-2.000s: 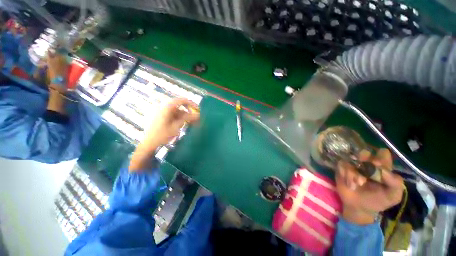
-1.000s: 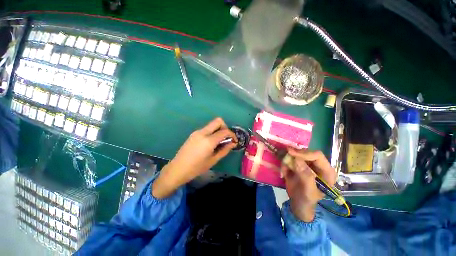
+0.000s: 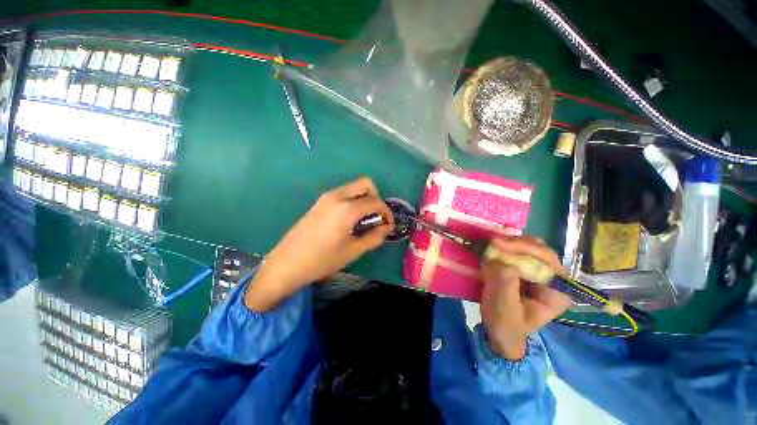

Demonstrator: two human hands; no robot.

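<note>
My right hand (image 3: 519, 290) holds the soldering iron (image 3: 520, 264) by its tan grip, its thin metal tip pointing left over the pink wrapped pad (image 3: 479, 207). The tip reaches the round black device unit (image 3: 402, 219) beside the pad; whether it touches cannot be told. My left hand (image 3: 336, 232) is at the unit's left side, fingers closed on a small dark, shiny piece (image 3: 370, 222), perhaps a battery cell. My fingers partly cover the unit.
Tweezers (image 3: 294, 106) lie on the mat. A clear tray of cells (image 3: 91, 133) is at left, another (image 3: 95, 344) lower left. The tip cleaner (image 3: 505, 106) and clear hood (image 3: 407, 75) are beyond the pad. A metal tray (image 3: 578, 224) with sponge (image 3: 616, 246) and blue-capped bottle (image 3: 697, 228) is at right.
From two seconds ago, my left hand has left the cell tray and my right hand the tip cleaner; both came to the unit. Over the last second they have stayed there, the iron lying flatter.
</note>
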